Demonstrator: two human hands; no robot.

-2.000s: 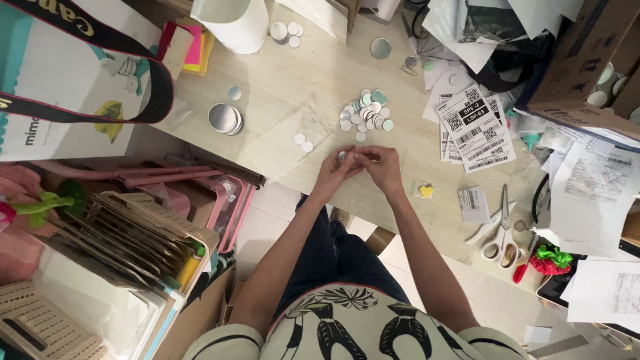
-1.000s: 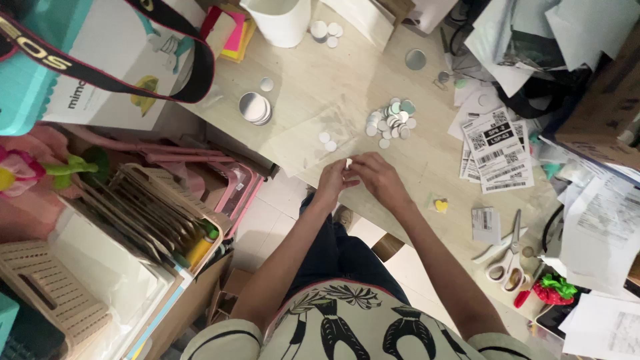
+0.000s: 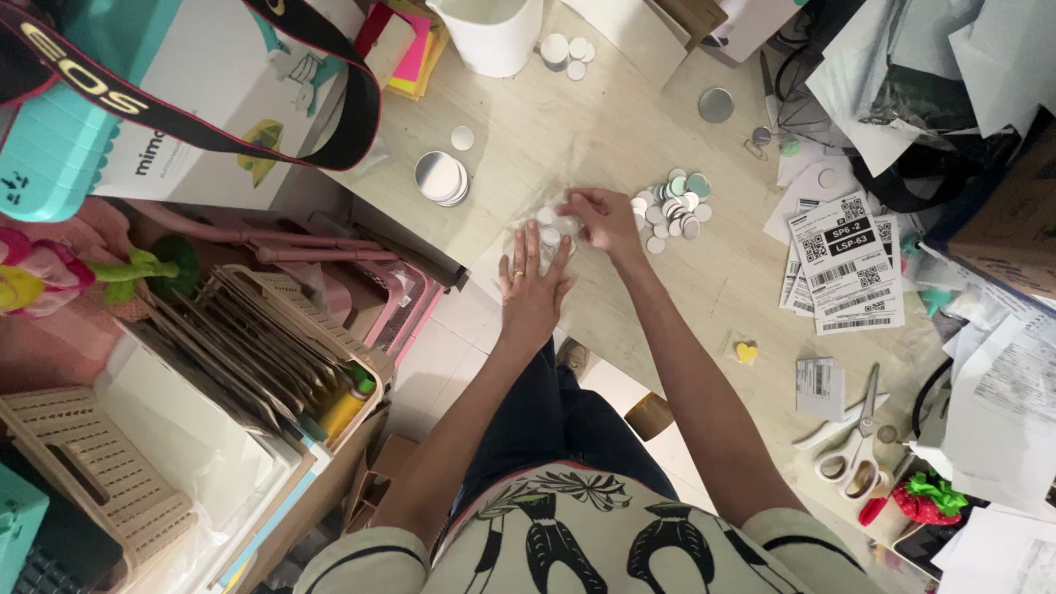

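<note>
My left hand (image 3: 530, 285) lies palm down, fingers spread, on a clear plastic bag (image 3: 540, 216) at the table's near edge. Small white discs (image 3: 548, 235) show in or under the plastic by its fingertips. Just right of them, my right hand (image 3: 604, 221) has its fingers bent at the bag; whether they pinch the plastic cannot be made out. A pile of small white and pale green discs (image 3: 672, 206) lies right beside that hand. Larger silvery discs (image 3: 441, 177) are stacked to the left, near a single small disc (image 3: 462, 138).
A white pitcher (image 3: 492, 37) and more discs (image 3: 556, 51) stand at the back. On the right are printed labels (image 3: 850, 264), white-handled scissors (image 3: 858, 450), a yellow heart piece (image 3: 746, 352) and loose papers. A camera strap (image 3: 206, 140) hangs over a box at left.
My hands were together at the table edge; they have moved forward onto the plastic bag and apart. The left hand has flattened with its fingers spread.
</note>
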